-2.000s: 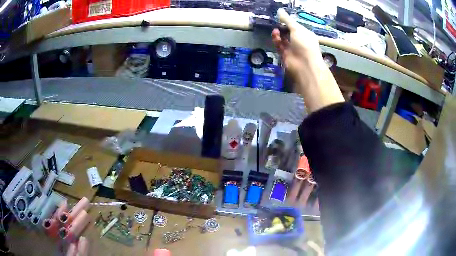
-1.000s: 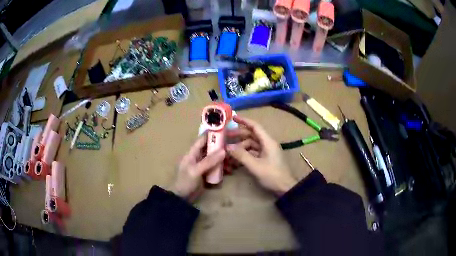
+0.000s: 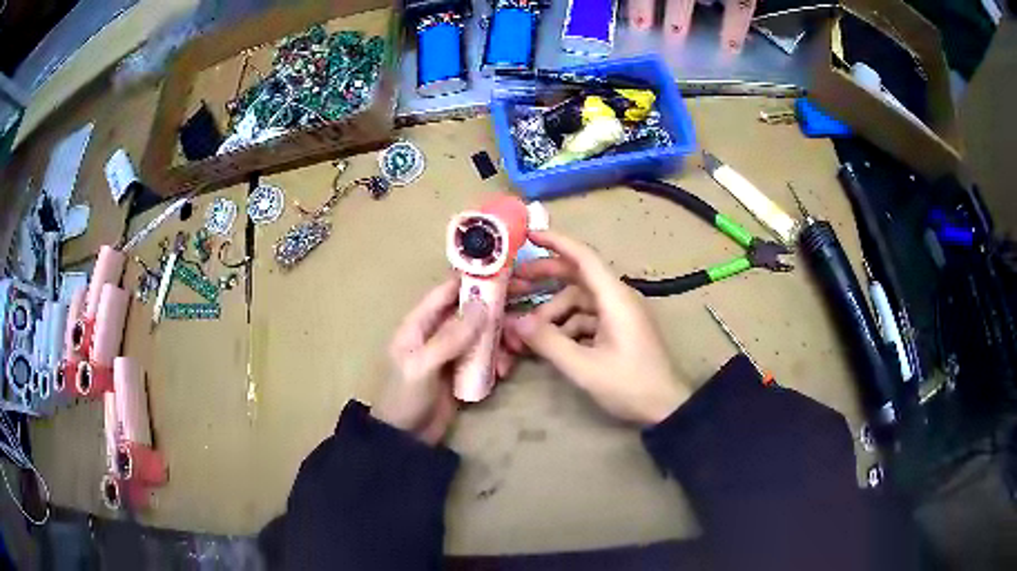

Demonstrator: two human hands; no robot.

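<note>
A pink handheld fan [image 3: 476, 335] is upright in front of me, its round head with a dark bladed centre at the top. My left hand [image 3: 429, 357] is closed around the handle from the left, thumb on its front. My right hand [image 3: 591, 335] is at the fan's right side, fingers bent against the handle and below the head. A small white and grey piece shows between the right fingers and the fan; I cannot tell what it is.
A blue parts tray [image 3: 594, 173] stands behind the fan. Cutters [image 3: 725, 268], a pale yellow stick [image 3: 749, 199], a screwdriver [image 3: 739, 346] and a black-handled tool [image 3: 844, 301] lie right. A cardboard box [image 3: 279, 160] of circuit boards and pink fans [image 3: 134, 418] are left.
Both hands came down to the bench from the shelf view and now hold the fan. Over the last second the view shifted slightly; the grip on the fan looks much the same.
</note>
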